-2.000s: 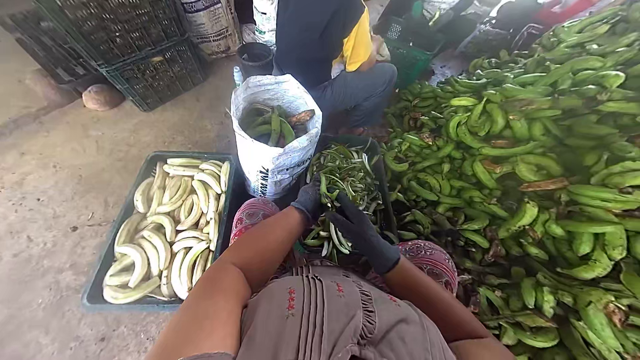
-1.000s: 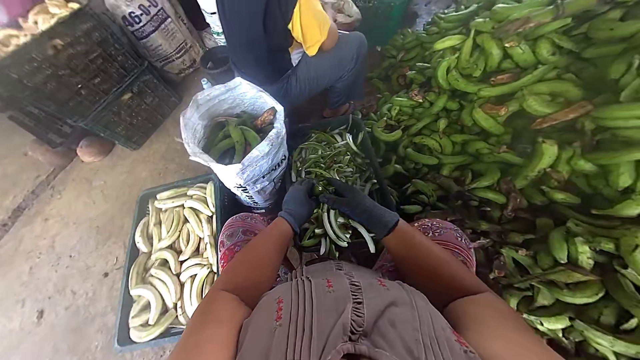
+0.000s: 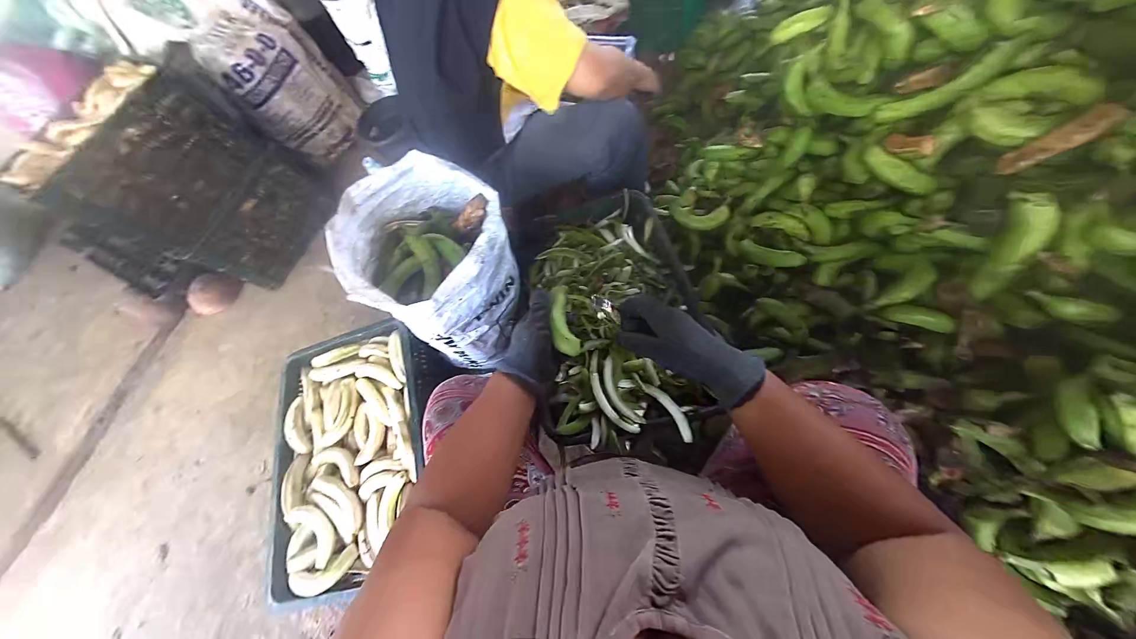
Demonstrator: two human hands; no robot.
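Both hands wear dark gloves over a dark crate heaped with green peel strips. My left hand is closed around a green banana, held upright at the crate's left side. My right hand grips a small shiny tool, perhaps a peeler or blade, just right of the banana; its shape is blurred. Left of the crate stands a white woven sack with green bananas inside. Peeled bananas fill a shallow blue-green crate on the floor.
A large pile of green bananas spreads along the right. A person with a yellow sleeve sits beyond the peel crate. Dark crates, a printed sack and a dark bucket stand at the upper left.
A green banana now shows plainly in my left hand, and a shiny tool at my right; neither was plain earlier. My hands are farther apart than a second ago. The view has shifted.
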